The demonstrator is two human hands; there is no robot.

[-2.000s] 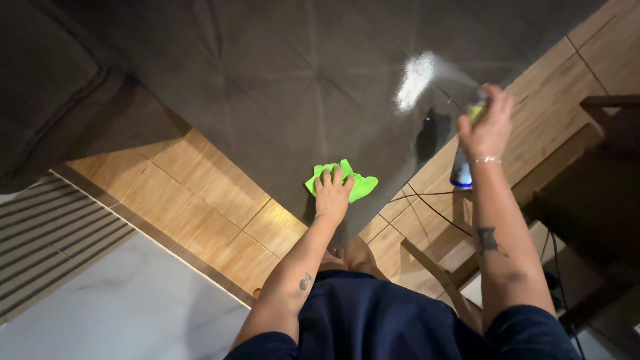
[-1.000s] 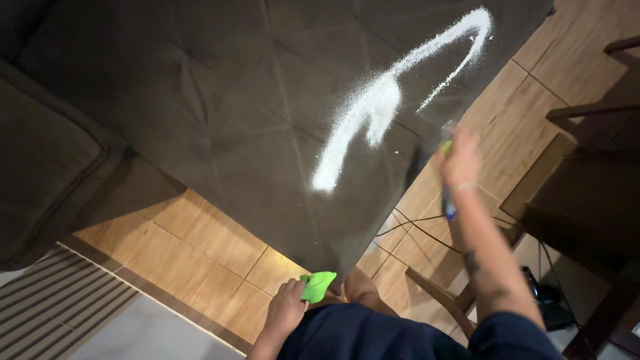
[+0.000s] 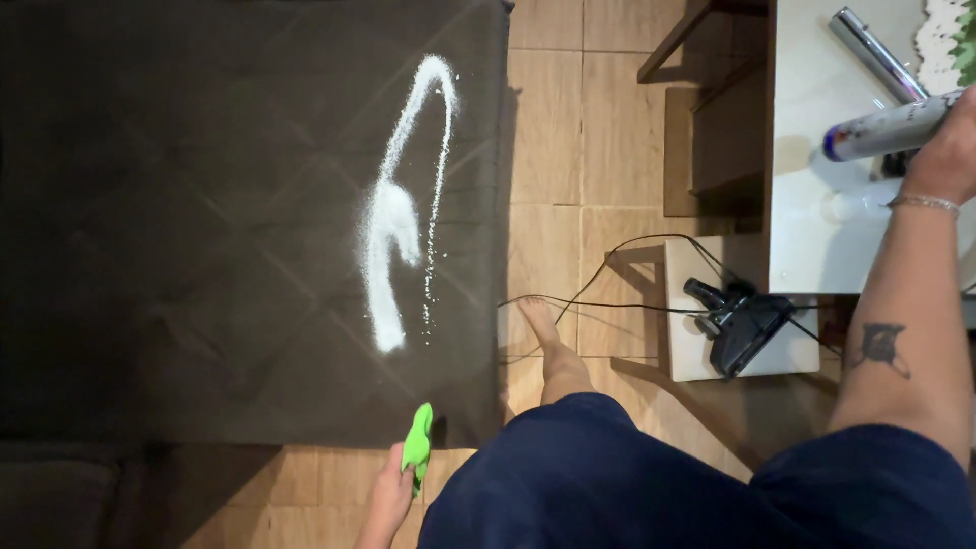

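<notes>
My left hand (image 3: 393,488) grips a bright green cloth (image 3: 418,446) at the near edge of a dark, tufted upholstered surface (image 3: 267,229). White foam (image 3: 383,259) lies on that upholstery in a looped streak, with a thinner dotted line on its right side. At the far right, my right hand (image 3: 945,156) is closed around a spray can (image 3: 884,133), tilted over a white table. The can's top end is hidden by the hand and the frame edge.
The white table (image 3: 808,221) bears a shiny metal tube (image 3: 877,55) and a green-and-white mat (image 3: 945,46). On a white stool (image 3: 690,358) rests a black vacuum cleaner head (image 3: 751,332). Thin black cables (image 3: 610,305) run from it towards the upholstery, above the wood-look tiled floor (image 3: 545,152) and a bare foot.
Foam has spread from one patch into a long loop. My right hand has moved away from the upholstery to the table with the can. My left hand has lifted the cloth off the upholstery. The view has turned.
</notes>
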